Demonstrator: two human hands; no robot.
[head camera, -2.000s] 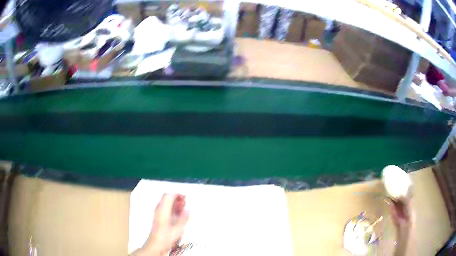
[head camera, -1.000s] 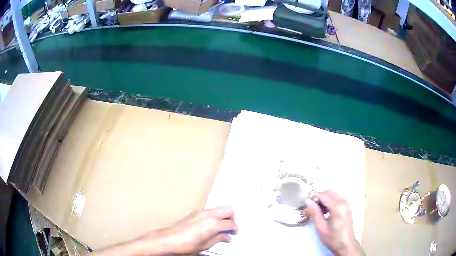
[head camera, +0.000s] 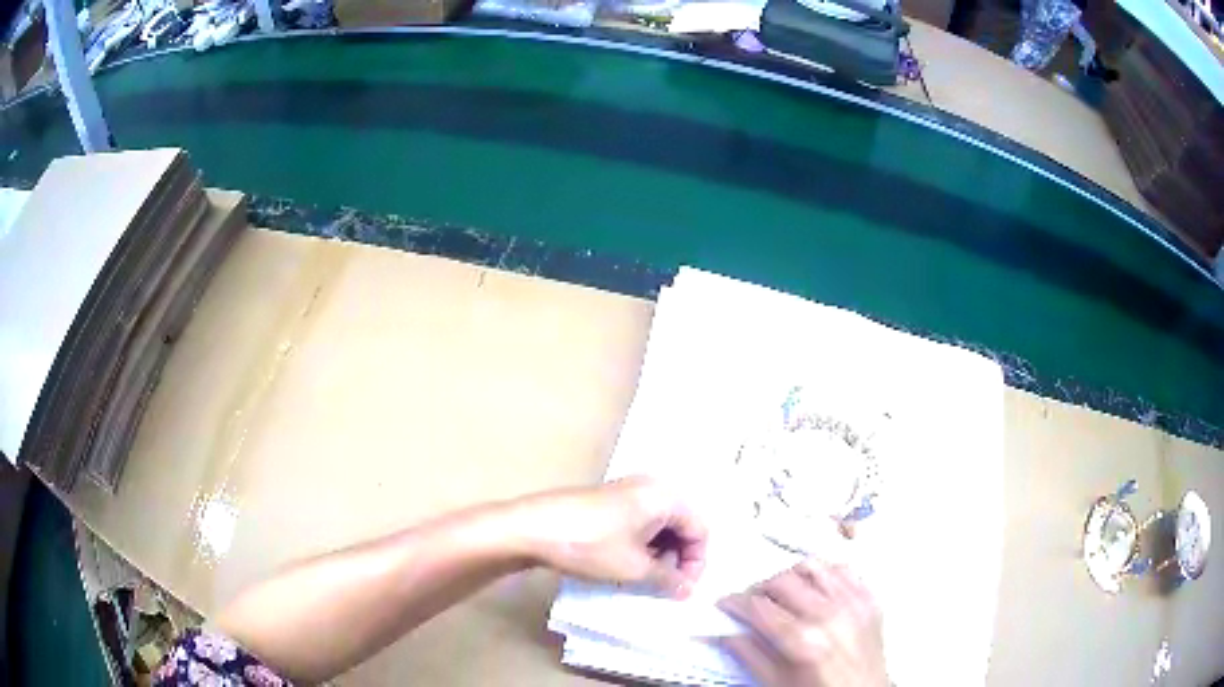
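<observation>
A shiny round metal piece with a patterned rim (head camera: 822, 470) sits on the stack of white sheets (head camera: 926, 537). My left hand (head camera: 624, 537) is over the stack's left edge, left of the piece, with its fingers curled; whether it pinches a sheet is unclear. My right hand (head camera: 812, 624) lies palm down on the white sheets just in front of the piece, holding nothing visible. The lower left corners of the sheets are slightly fanned out.
Two more metal pieces, one flatter (head camera: 1111, 544) and one raised on edge (head camera: 1192, 537), stand at the right. Stacked flat cardboard (head camera: 121, 322) is at the left. The green conveyor (head camera: 537, 161) runs behind the bench. A person's patterned clothing (head camera: 1044, 34) shows at the top right.
My right hand has let go of the metal piece and moved down and left. My left hand has moved right and up with its fingers curled. The view has shifted slightly.
</observation>
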